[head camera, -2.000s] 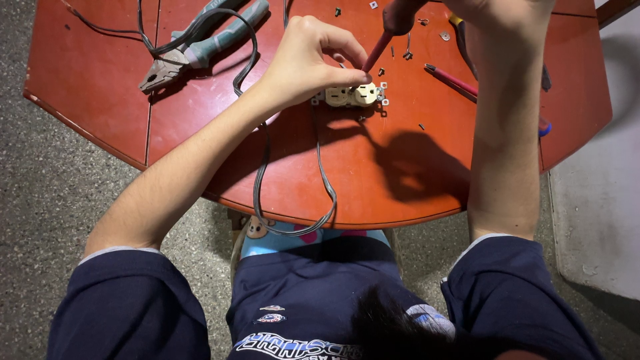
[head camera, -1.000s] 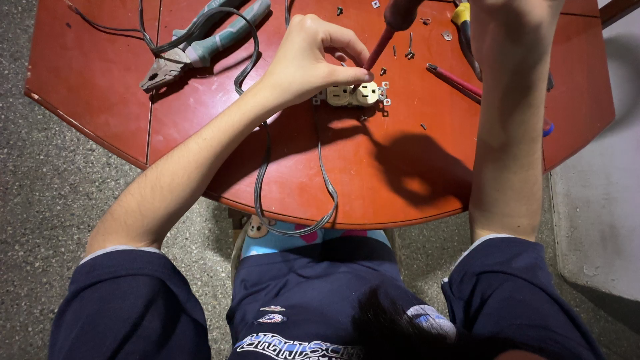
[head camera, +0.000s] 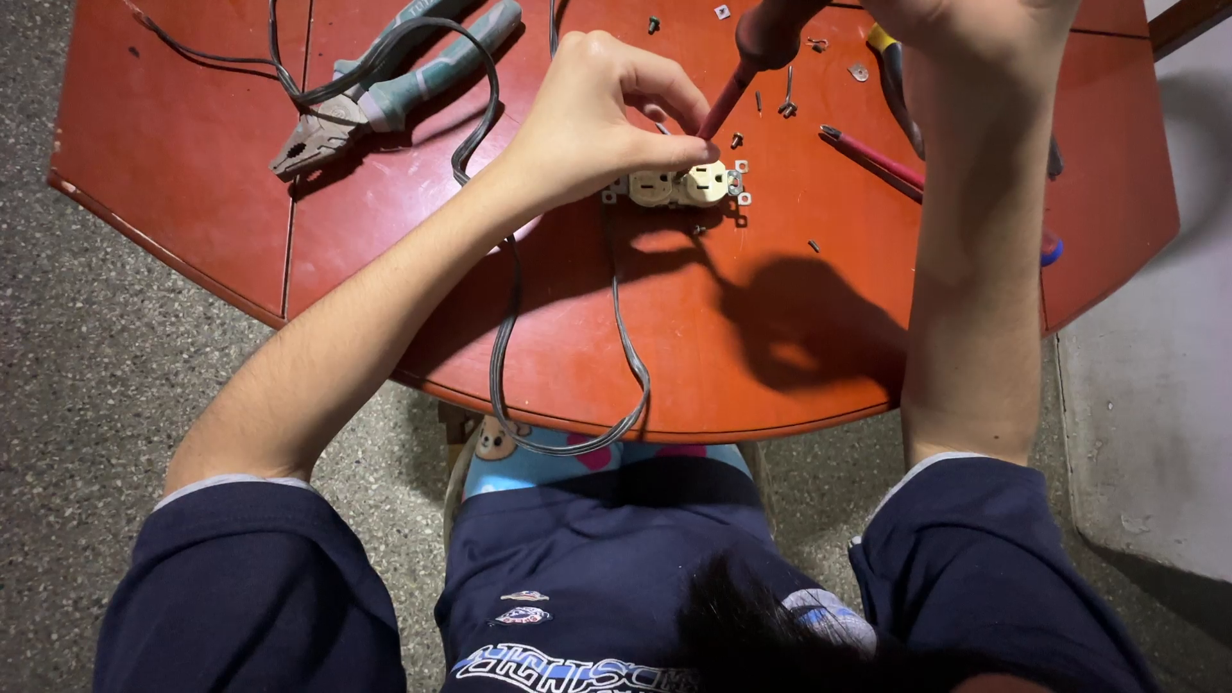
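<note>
A cream duplex electrical receptacle (head camera: 707,183) with metal mounting ears lies face up on the red table. Over it, the thumb and fingers of my left hand (head camera: 616,115) close around the lower shaft of a red screwdriver (head camera: 770,38), whose tip is hidden behind them. My right hand (head camera: 962,19) is raised at the top edge, partly cut off, near the screwdriver's handle; its fingers are out of view, so its hold cannot be told. A dark two-strand cord (head camera: 630,356) runs under my left arm and loops over the table's front edge.
Teal-handled combination pliers (head camera: 337,125) lie at the left under the cord. Several small screws (head camera: 736,141) and metal bits are scattered around the receptacle. A second red-shafted screwdriver (head camera: 876,164) and a yellow-and-black-handled tool (head camera: 895,87) lie partly behind my right forearm.
</note>
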